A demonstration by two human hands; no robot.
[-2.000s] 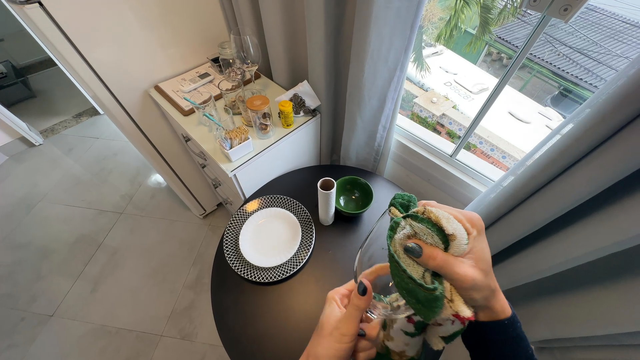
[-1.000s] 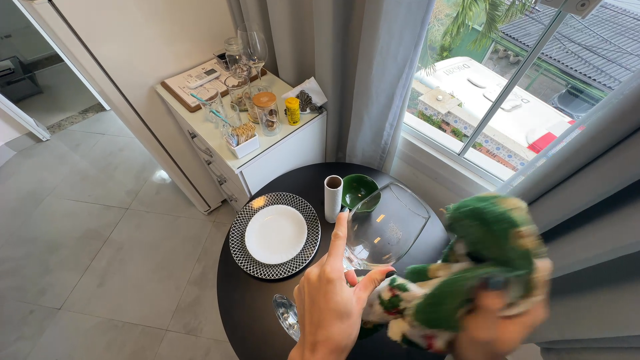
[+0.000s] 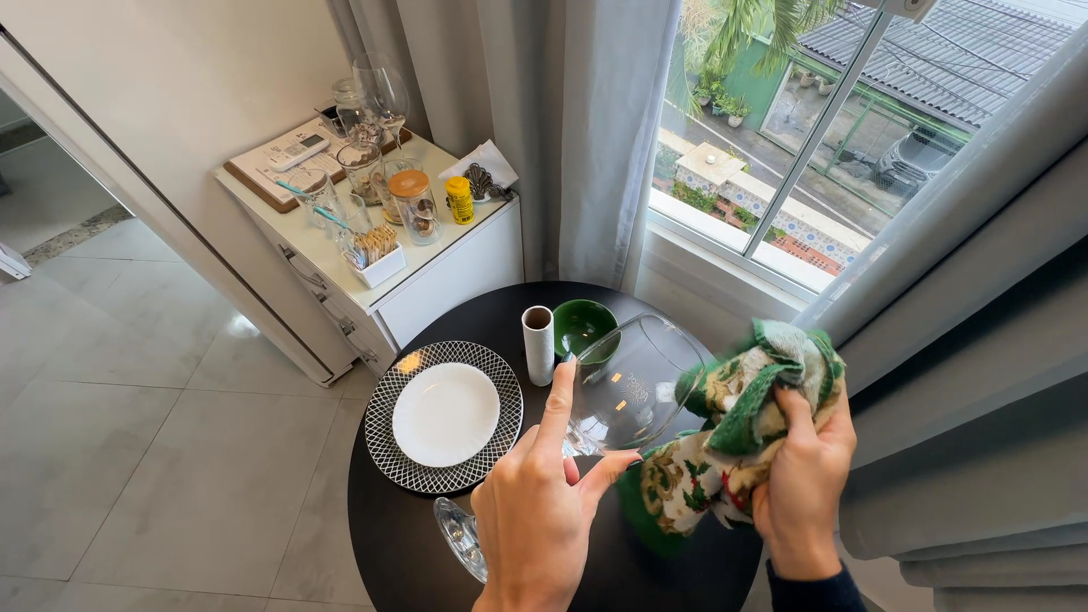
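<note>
My left hand [image 3: 544, 501] grips a clear stemmed glass [image 3: 633, 382] by the lower bowl, the bowl tilted up to the right and the foot showing at the left of the wrist. The stem is hidden behind the hand. To the right, my right hand [image 3: 803, 476] clutches a bunched green, white and red patterned cloth [image 3: 731, 425], whose edge lies beside the glass bowl; whether they touch I cannot tell. Behind the glass stand a green bowl [image 3: 586, 323] and an upright white tube [image 3: 538, 348]. A white plate [image 3: 446, 415] rests on a black-and-white patterned plate [image 3: 382, 433].
All this is over a round black table [image 3: 399, 561]. A white cabinet [image 3: 459, 293] beyond holds glasses, a corked-look jar [image 3: 416, 208], a yellow container [image 3: 459, 201], a white box of sticks [image 3: 378, 265] and a remote control [image 3: 297, 151]. Grey curtains [image 3: 960, 357] hang at the right, beside the window.
Two seconds ago the cloth was held against the glass; now my right hand has it at the glass's right. My left hand has turned the glass, and its foot now shows.
</note>
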